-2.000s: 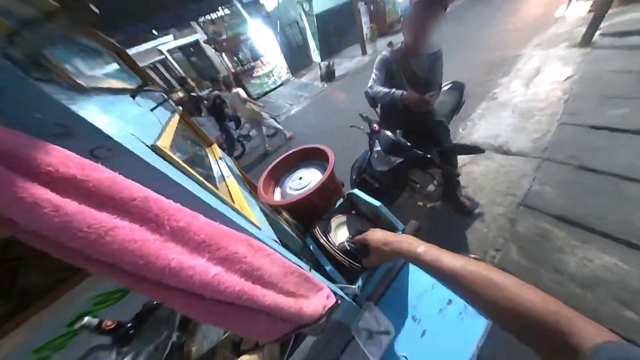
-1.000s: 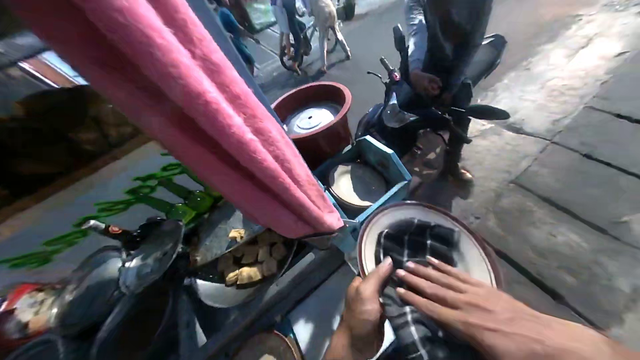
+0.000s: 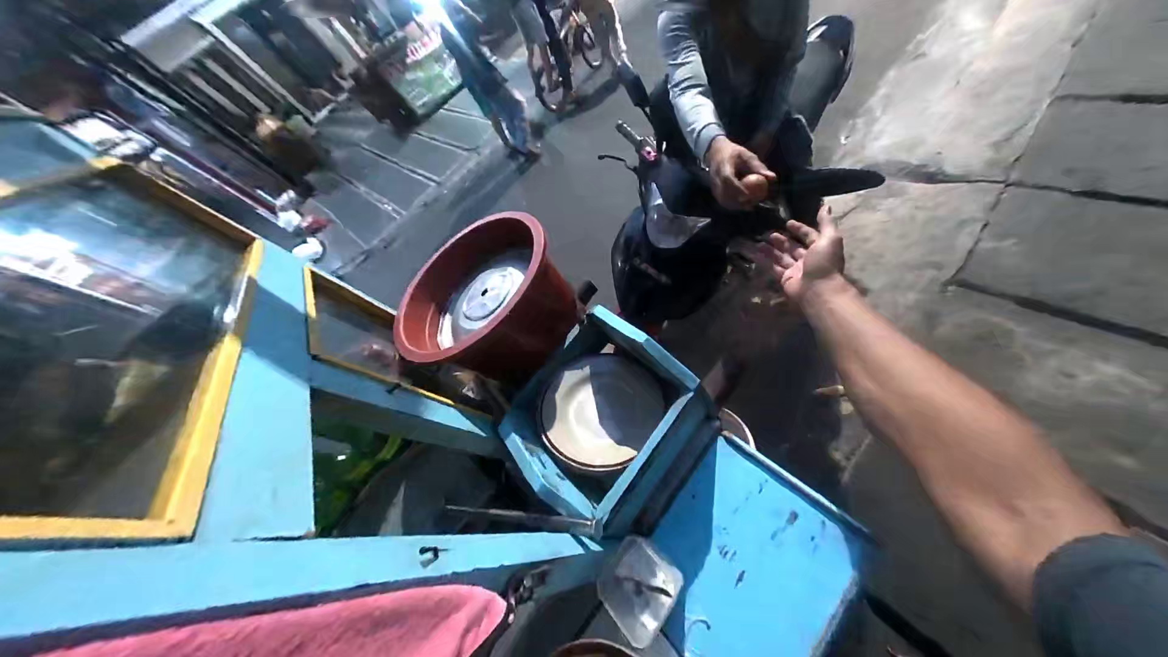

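My right hand reaches out to the right of the cart, palm up with its fingers apart and nothing in it. Just beyond it is the hand of a person on a dark motorbike; whether that hand holds anything is not clear. My left hand is out of view. Plates lie stacked in a blue wooden holder at the cart's corner. Behind them stands a red-brown plastic tub with a round metal lid or dish inside.
The blue cart top spreads below the holder, beside a clear container lid. A pink towel hangs at the lower left, near yellow-framed glass panels. Other people and a bicycle are farther up the road.
One second ago both my hands were on a checked cloth over a plate. Now my right hand is empty and stretched toward the person on the motorbike, and my left hand has left the view.
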